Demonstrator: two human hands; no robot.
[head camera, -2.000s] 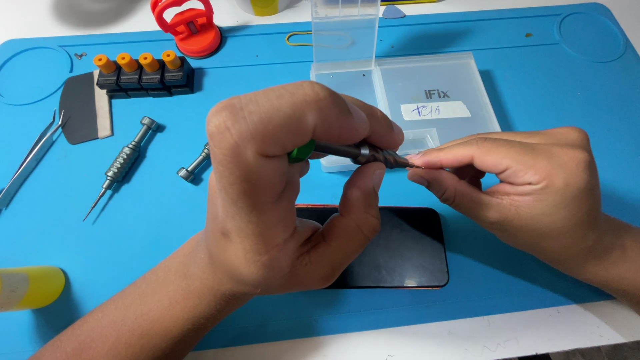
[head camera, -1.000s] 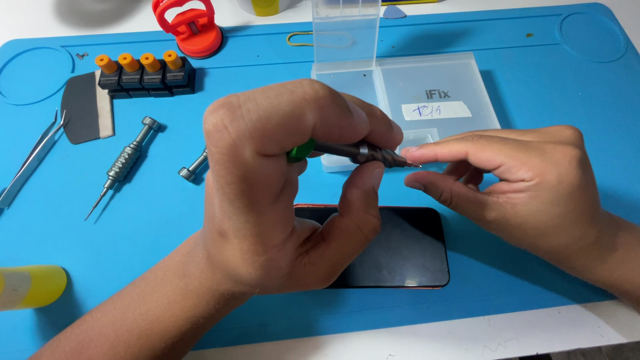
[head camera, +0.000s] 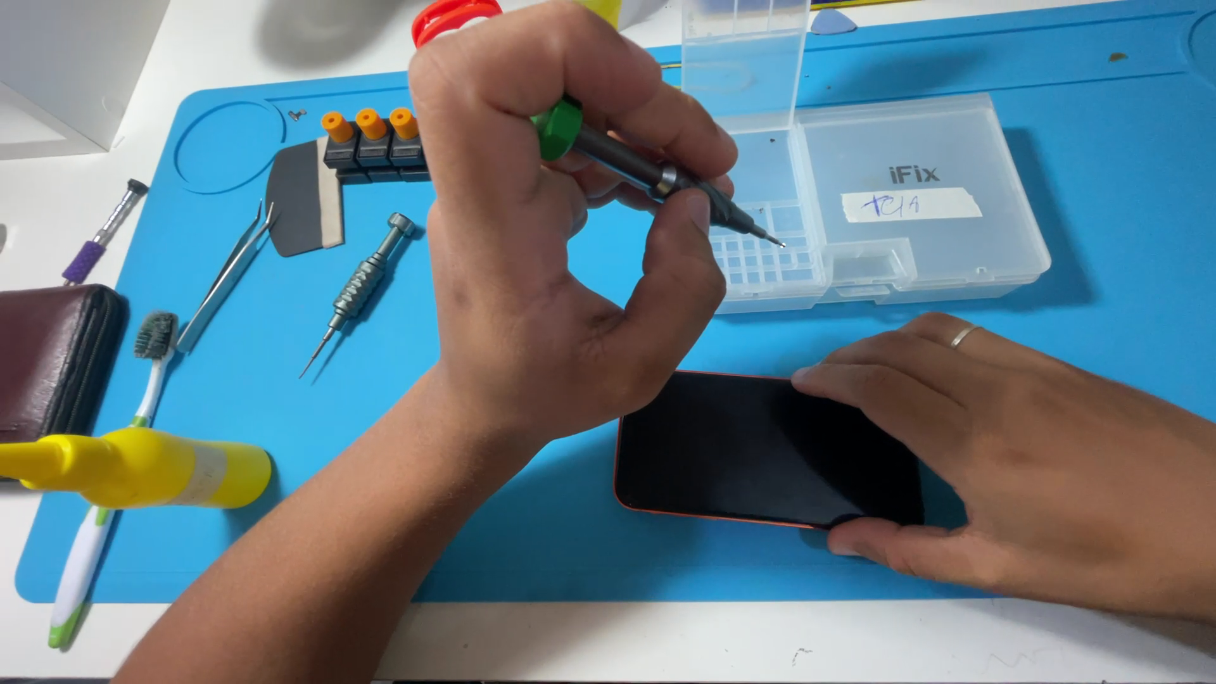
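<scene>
My left hand (head camera: 570, 228) is raised over the mat, shut on a precision screwdriver (head camera: 627, 163) with a green end cap. Its tip points down to the right, in front of a clear plastic parts box (head camera: 921, 142); a tiny bright spot shows at the tip, too small to identify. Below lies a smartphone (head camera: 750, 456), its dark screen up and its frame reddish. My right hand (head camera: 978, 456), with a ring on one finger, grips the phone's right end between fingers and thumb. The phone's upper left corner is partly behind my left hand.
On the blue mat (head camera: 513, 560) left of my hands lie a second screwdriver (head camera: 359, 285), tweezers (head camera: 223, 280) and a dark flat pad (head camera: 299, 199). Black holders with orange caps (head camera: 370, 142) stand behind. A yellow bottle (head camera: 171, 470) lies across a toothbrush (head camera: 81, 570), near a maroon case (head camera: 47, 361).
My right hand has left the screwdriver tip and moved down onto the phone's right end. My left hand still holds the screwdriver. The view has shifted, showing more on the left.
</scene>
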